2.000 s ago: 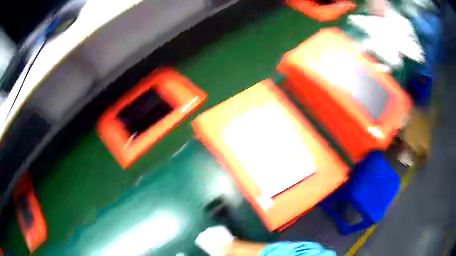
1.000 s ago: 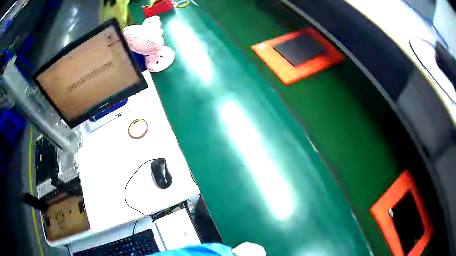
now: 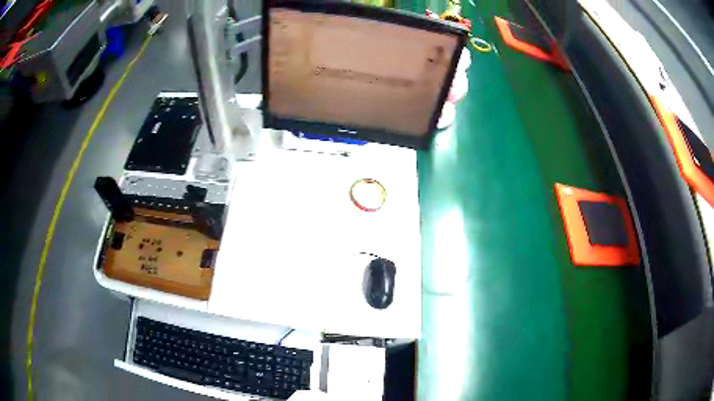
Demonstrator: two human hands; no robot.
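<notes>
Neither of my hands can be made out; a small pale patch at the bottom edge below the keyboard is too cut off to identify. The brown fixture board (image 3: 160,254) with handwritten marks and black blocks at its edges lies on the left of the white table (image 3: 305,235), with no tablet on it. The black keyboard (image 3: 223,356) is on the pulled-out white shelf in front. The black mouse (image 3: 379,283) lies near the table's right front corner.
The monitor (image 3: 360,74) stands at the back beside the silver column (image 3: 215,86). A tape roll (image 3: 368,194) and a black perforated plate (image 3: 164,135) lie on the table. Right, beyond the green bench (image 3: 493,235), an orange pad (image 3: 578,227) carries a dark tablet (image 3: 607,224) on the belt.
The view has swung from the orange pads to the marking table, which is now upright and central. The blue sleeve and white glove seen at the bottom edge before are no longer distinguishable.
</notes>
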